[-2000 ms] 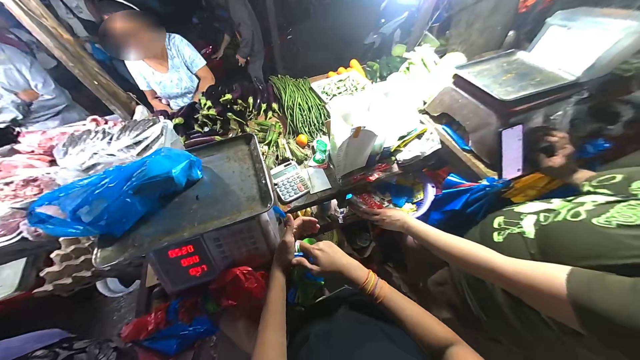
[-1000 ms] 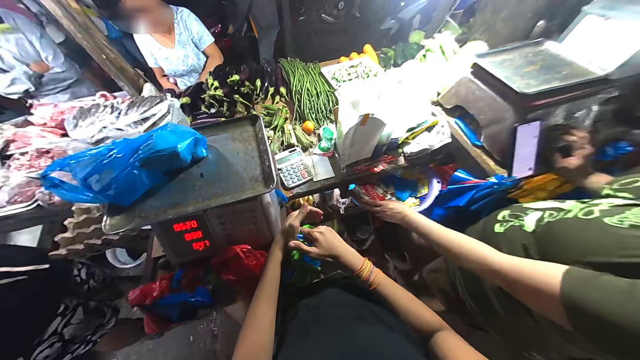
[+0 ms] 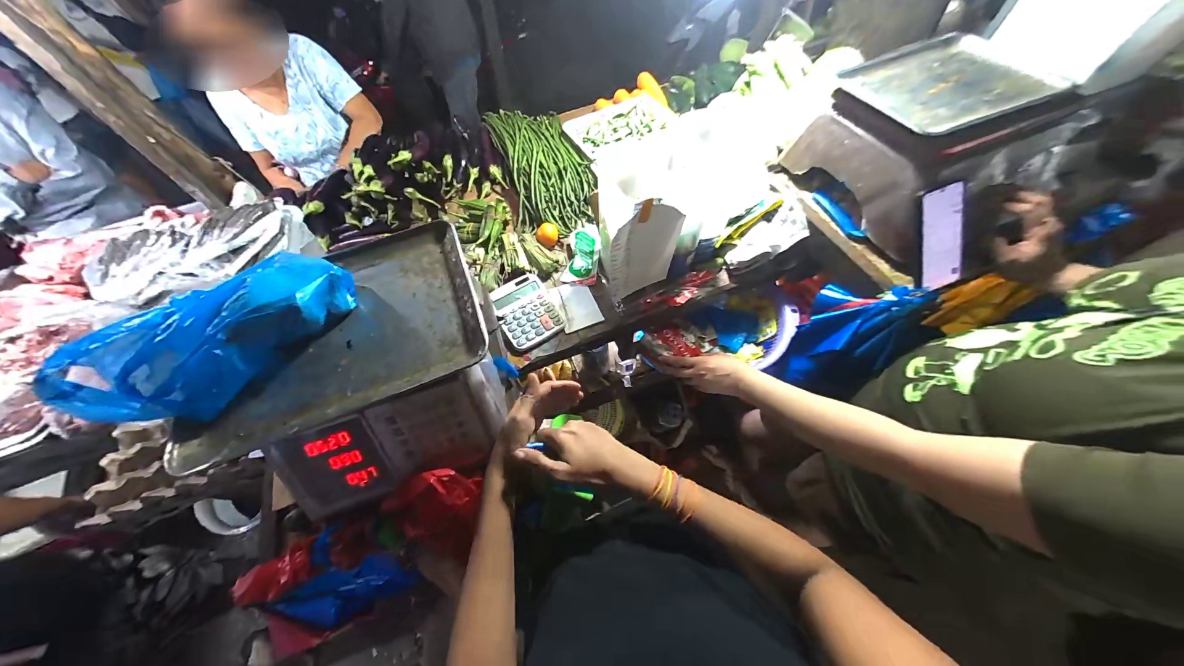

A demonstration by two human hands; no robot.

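My left hand (image 3: 539, 404) is raised just right of the digital scale (image 3: 407, 324), its palm turned sideways; what it may hold does not show. Close beside it, my right hand (image 3: 585, 450), with orange bands on the wrist, is curled with a bit of blue and green between its fingers, too small to name. On the scale's metal tray lies a blue plastic bag (image 3: 199, 338), its contents hidden. Red digits glow on the scale's display (image 3: 342, 462). A calculator (image 3: 527, 313) lies on the stall's edge above my hands.
A co-worker's hand (image 3: 708, 372) reaches over a bin of packets at right; their other hand is near a phone (image 3: 943, 234). Long beans (image 3: 541, 171), eggplants (image 3: 407, 153) and bagged meat (image 3: 55, 305) cover the stall. A second scale (image 3: 953, 83) stands back right. Plastic bags (image 3: 347, 583) hang below.
The person in the light shirt across the stall has leaned slightly. My hands stay close together beside the scale, the right one more curled than a second ago.
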